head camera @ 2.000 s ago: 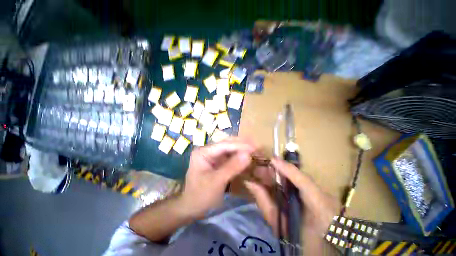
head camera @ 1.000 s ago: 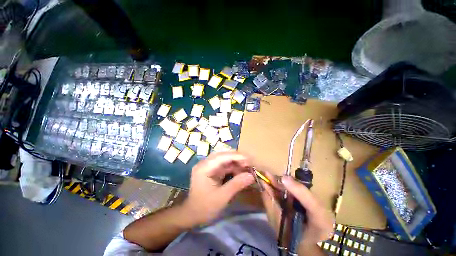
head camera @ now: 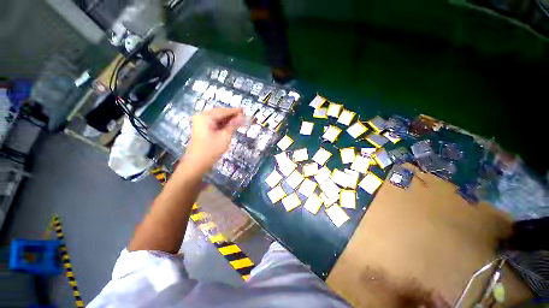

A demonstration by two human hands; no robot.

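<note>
My left hand (head camera: 207, 141) is over the clear blister tray (head camera: 232, 183), its thumb and fingers pinched together. Whether a small part is between the fingertips cannot be told. Small silvery and dark units sit in rows in the tray pockets. A reddish-brown blur at the bottom edge may be part of my right hand (head camera: 406, 296); its grip cannot be seen. The slim metal end of the soldering iron (head camera: 490, 281) and a thin bent rod (head camera: 472, 283) show at the lower right, cut off by the edge.
White battery cells (head camera: 328, 180) with yellow edges lie scattered on the green mat (head camera: 301, 237). Blue circuit boards (head camera: 430, 157) lie behind the brown cardboard (head camera: 415, 231), one (head camera: 400, 175) on its corner. Black cables (head camera: 123, 108) are left of the tray. A fan grille (head camera: 530, 267) is at the right edge.
The view has swung left. My left hand has moved from beside my right hand over to the tray. The iron and rod now stand at the lower right edge.
</note>
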